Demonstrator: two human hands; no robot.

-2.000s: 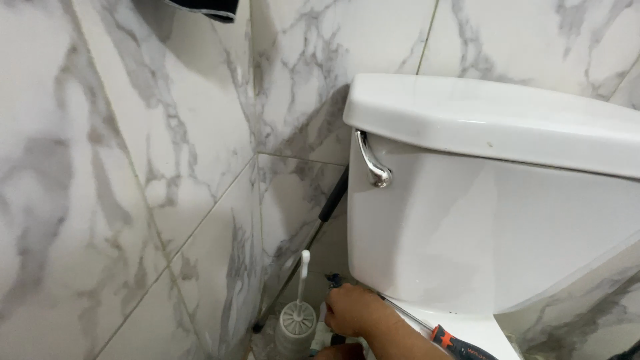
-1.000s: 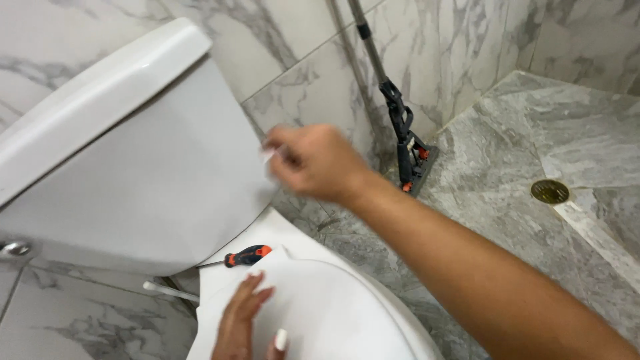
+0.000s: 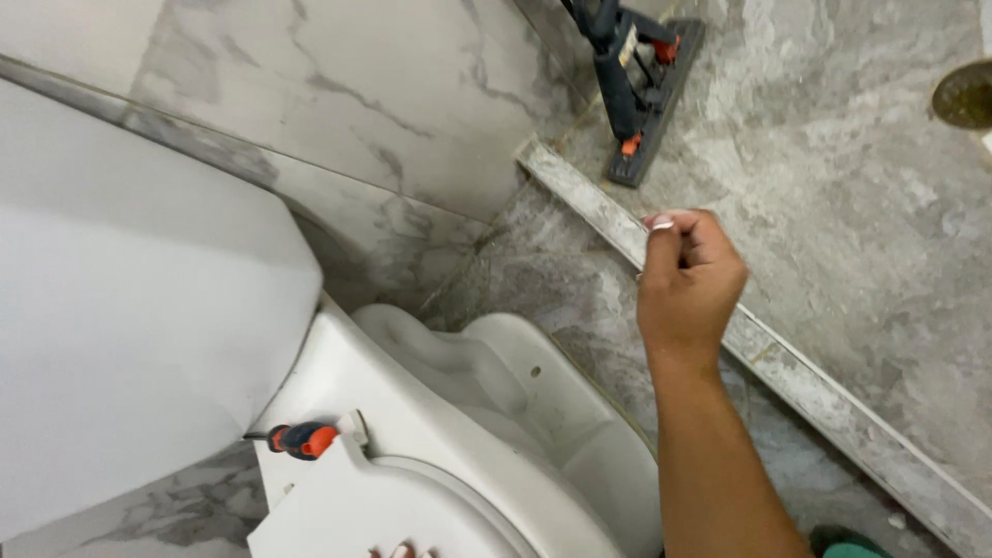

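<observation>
My right hand is over the shower curb, its fingers curled together; whether something small is pinched in them, I cannot tell. Only the fingertips of my left hand show at the bottom edge, resting on the white toilet lid. A screwdriver with a black and orange handle lies on the rear deck of the bowl, beside the seat hinge, its shaft toward the white toilet tank.
A floor squeegee or mop head stands near the wall beyond the pale curb. A round floor drain lies at the upper right. Marble-patterned wall tiles run behind the toilet. A green item shows at the bottom right.
The view has swung toward the floor. My right hand, beside the tank one second ago, is now over the curb. My left hand has dropped mostly out of view. The screwdriver still lies behind the seat.
</observation>
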